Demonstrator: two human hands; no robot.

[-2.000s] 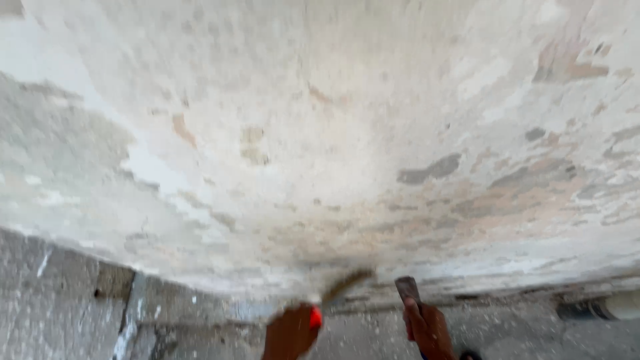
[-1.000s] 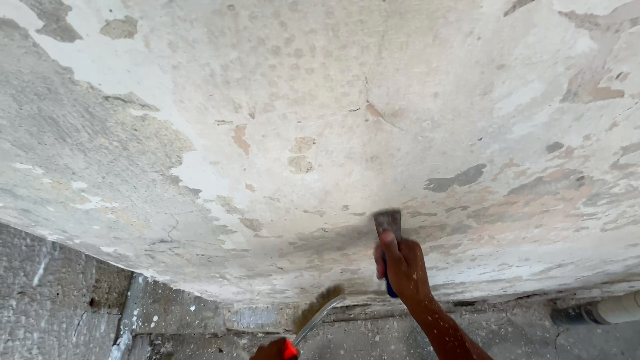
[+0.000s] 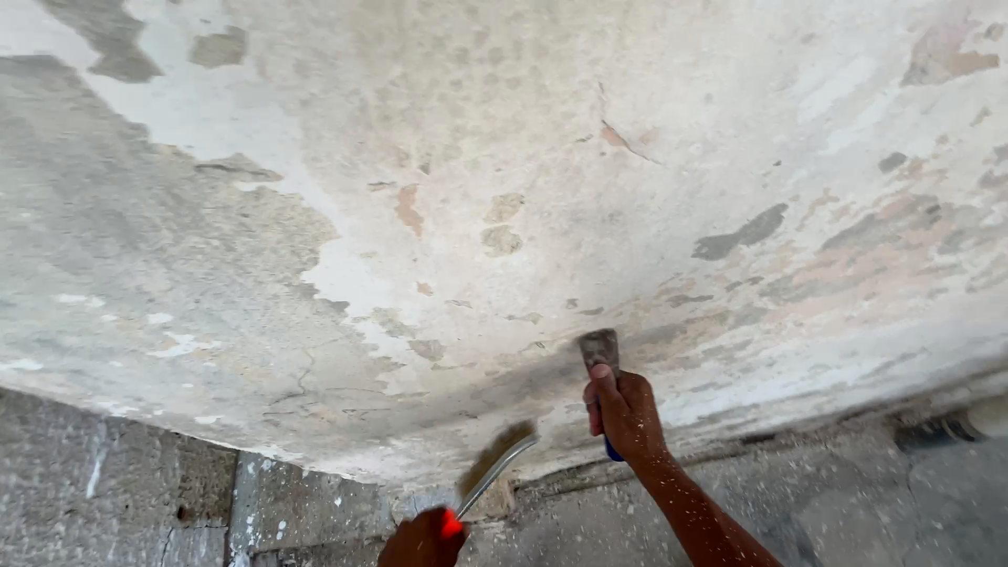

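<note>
My right hand (image 3: pixel 630 413) grips a putty knife (image 3: pixel 600 348) by its blue handle, the thumb up near the blade. The blade lies at the lower part of a wall (image 3: pixel 488 157) with peeling white paint. Grey and pinkish patches show through the paint. My left hand (image 3: pixel 425 538), low in view, is closed round the red handle of a brush with a curved metal back (image 3: pixel 498 472). The brush's bristles are blurred and face the foot of the wall, left of the putty knife; whether they touch it I cannot tell. Pale flecks dot my right forearm.
Below the wall runs a rough grey concrete floor (image 3: pixel 630 520) with white splatters. At the left is a coarse stone or concrete slab (image 3: pixel 94 480) with a joint beside it. A pale pipe with a dark collar (image 3: pixel 957 425) lies at the wall's foot on the right.
My right hand with the putty knife has moved up from the foot of the wall onto its painted face since two seconds ago. My left hand still holds the brush low down.
</note>
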